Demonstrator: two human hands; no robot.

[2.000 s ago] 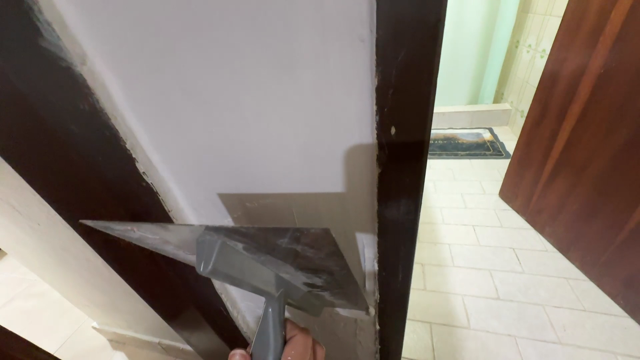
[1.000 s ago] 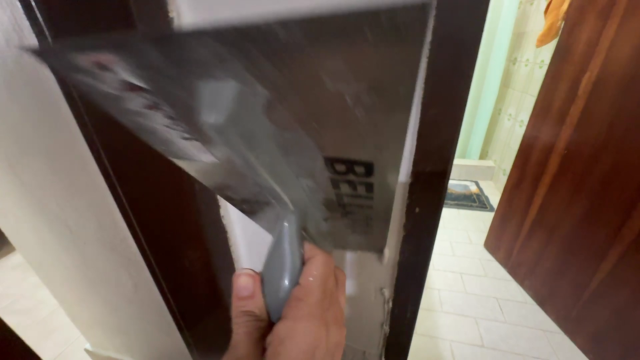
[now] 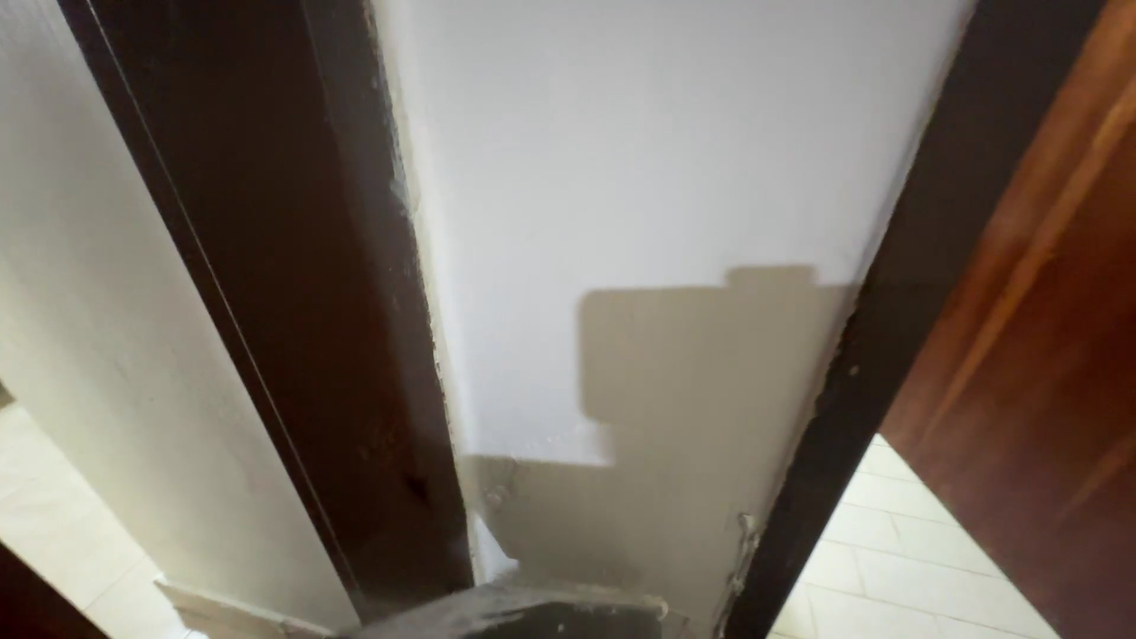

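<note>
Only the blade of a wide plastering trowel [image 3: 568, 612] shows, at the bottom edge of the view, low in front of the wall strip. Its handle and any hand on it are out of the frame. Above it rises a narrow white plastered wall [image 3: 657, 142] between two dark door frames. Rough filler edges run along both sides of the plaster, with a raised lump [image 3: 745, 528] low on the right. A shadow falls across the lower plaster. Neither of my hands is visible.
The left dark door frame [image 3: 266, 266] adjoins a pale wall [image 3: 106, 293]. At the right stand another dark frame [image 3: 932, 204] and a reddish-brown wooden door [image 3: 1038, 355], with pale floor tiles [image 3: 905, 550] below it.
The trowel, raised across the plaster a second ago with a hand on its grey handle, is now down at the bottom edge. That hand has left the view, which has shifted too.
</note>
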